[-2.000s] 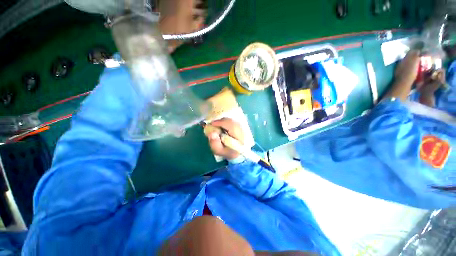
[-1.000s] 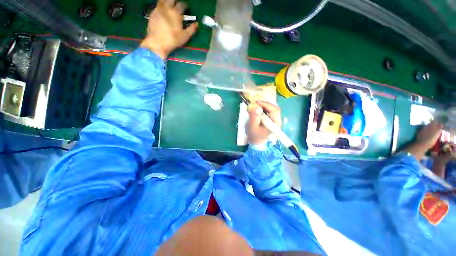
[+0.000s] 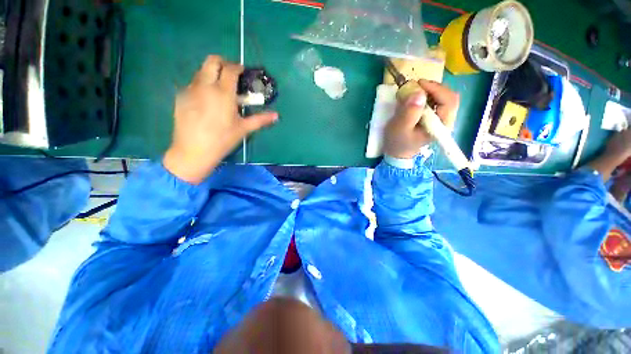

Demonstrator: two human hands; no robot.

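Observation:
My left hand (image 3: pixel 211 114) is on the green mat at the left, with its fingers around the left side of a round black watch module (image 3: pixel 257 86). Something pale shows at the module's lower edge, too blurred to tell. My right hand (image 3: pixel 416 117) holds a cream soldering iron (image 3: pixel 444 137), its dark shaft pointing up and left. The tip is over a tan block (image 3: pixel 423 69); I cannot tell whether it touches. A white pad (image 3: pixel 378 122) lies beside and partly under my right hand. A crumpled white wad (image 3: pixel 330 81) lies between my hands.
A clear plastic hood (image 3: pixel 370 26) hangs above the middle. A yellow-sided reel or tin (image 3: pixel 465 43) stands right of it. A parts tray (image 3: pixel 513 155) is further right, near another person's blue sleeve (image 3: pixel 574 200). A black perforated crate (image 3: pixel 77 76) stands at the left.
My left hand has come back from the far side of the bench towards me, now with a black module. My right hand still holds the iron by the tan block. The view has shifted.

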